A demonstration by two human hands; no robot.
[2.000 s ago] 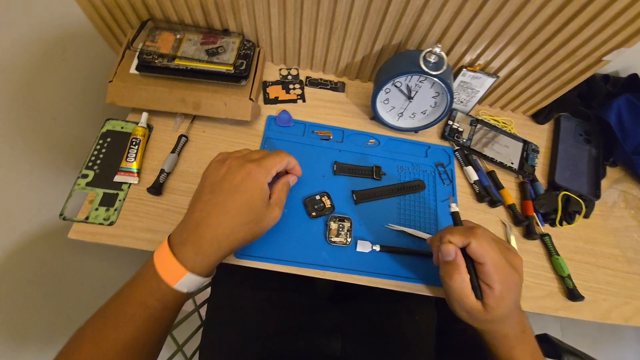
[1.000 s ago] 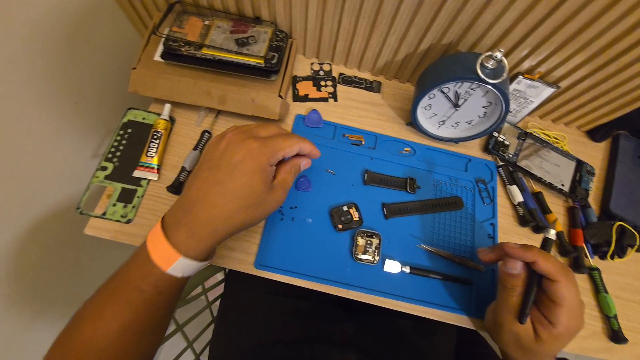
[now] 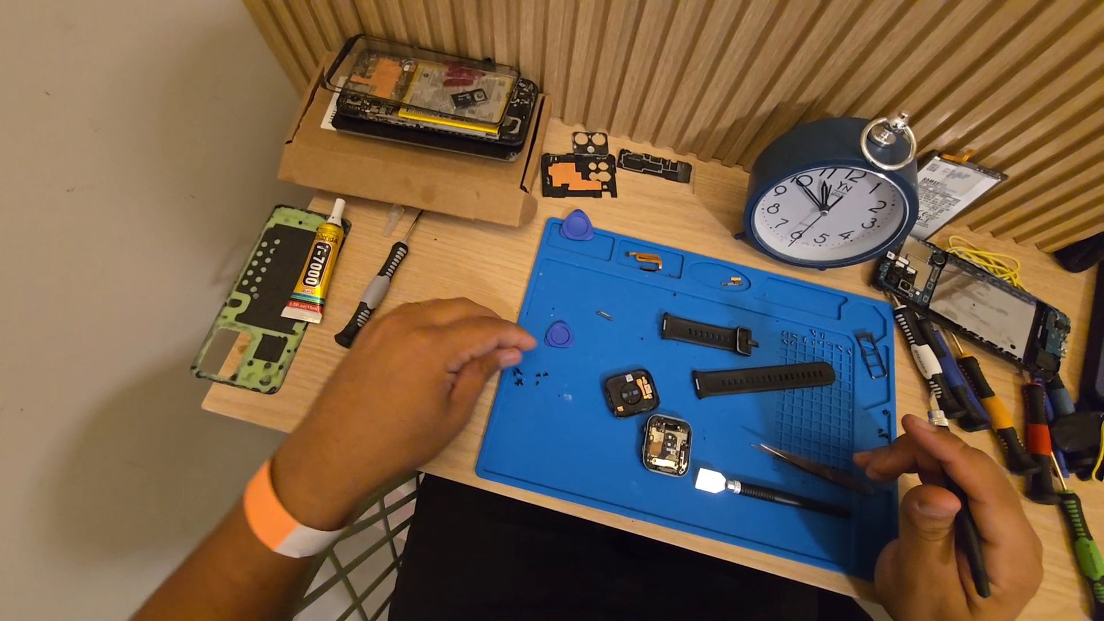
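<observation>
My left hand (image 3: 405, 388) hovers at the left edge of a blue silicone repair mat (image 3: 604, 466), thumb and fingertips close together, near a blue plastic opening pick (image 3: 559, 334) and tiny screws (image 3: 519, 377). Nothing shows in its fingers. My right hand (image 3: 966, 517), at the mat's right edge, holds a slim black-handled tool (image 3: 968, 535), its tip hidden. Tweezers (image 3: 815, 468) lie by its fingertips. On the mat are an opened smartwatch case (image 3: 667, 445), its back cover (image 3: 631, 392), two black strap halves (image 3: 707, 334) (image 3: 763, 379) and a wide-bladed knife (image 3: 750, 492).
A blue alarm clock (image 3: 830, 194) stands behind the mat. Screwdrivers (image 3: 992, 401) and an opened phone (image 3: 975, 302) are at right. Left lie a glue tube (image 3: 317, 267), a green-edged phone back panel (image 3: 259, 302) and another screwdriver (image 3: 375, 293). A cardboard box (image 3: 414, 185) carries phone parts.
Tweezers that were at my right hand's fingers now lie on the mat, and the hand has drawn back to the right with the slim tool. The view has shifted left.
</observation>
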